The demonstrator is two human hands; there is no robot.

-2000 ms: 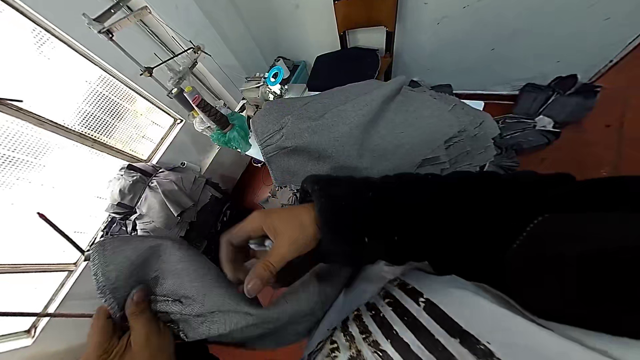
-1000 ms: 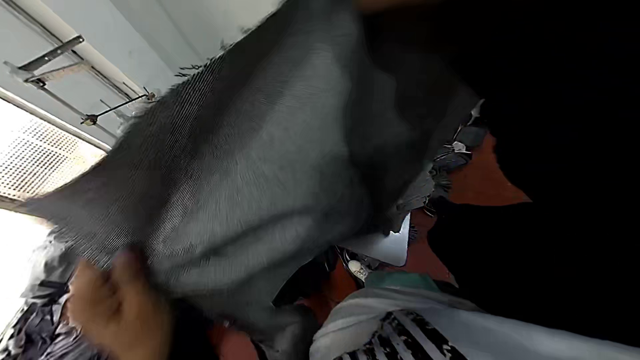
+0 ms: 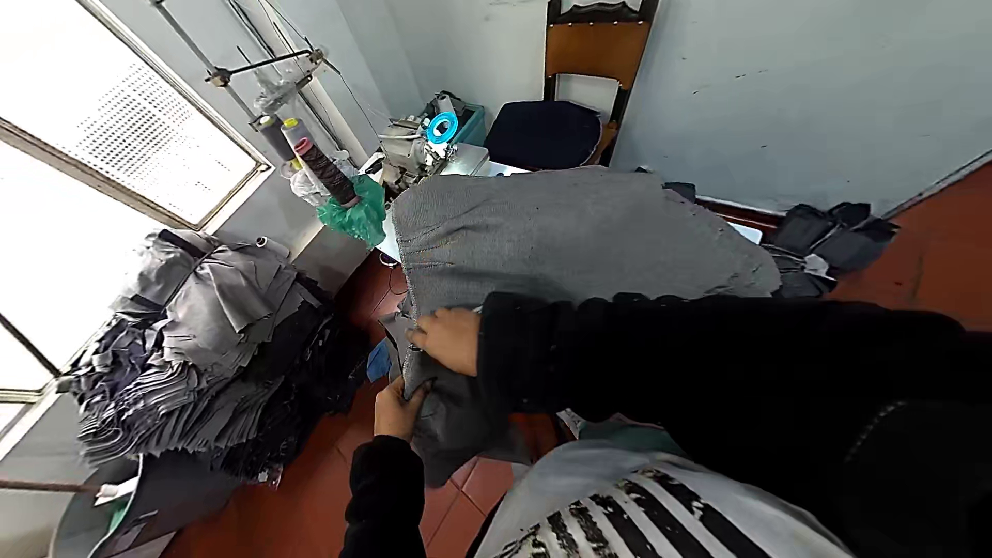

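A large piece of grey knit fabric (image 3: 573,225) lies spread over a table, its near left end hanging down toward my body. My left hand (image 3: 399,409) grips the fabric's left edge low down, thumb on top. Just above it, my right hand (image 3: 448,339) rests on the same edge with the fingers bent; whether it pinches the cloth is unclear. Behind the fabric's far left corner stands a sewing machine (image 3: 411,151) with a blue ring (image 3: 442,128) on it. Part of the table is hidden under the cloth.
A tall stack of cut grey fabric pieces (image 3: 209,349) stands at left by the window. Thread cones (image 3: 325,170) and a green plastic bag (image 3: 358,213) are beside the machine. A chair (image 3: 542,133) stands behind the table; dark bundles (image 3: 833,236) lie at right.
The grey fabric, raised across the view one second ago, now lies over the table. Both hands have come together at its left edge.
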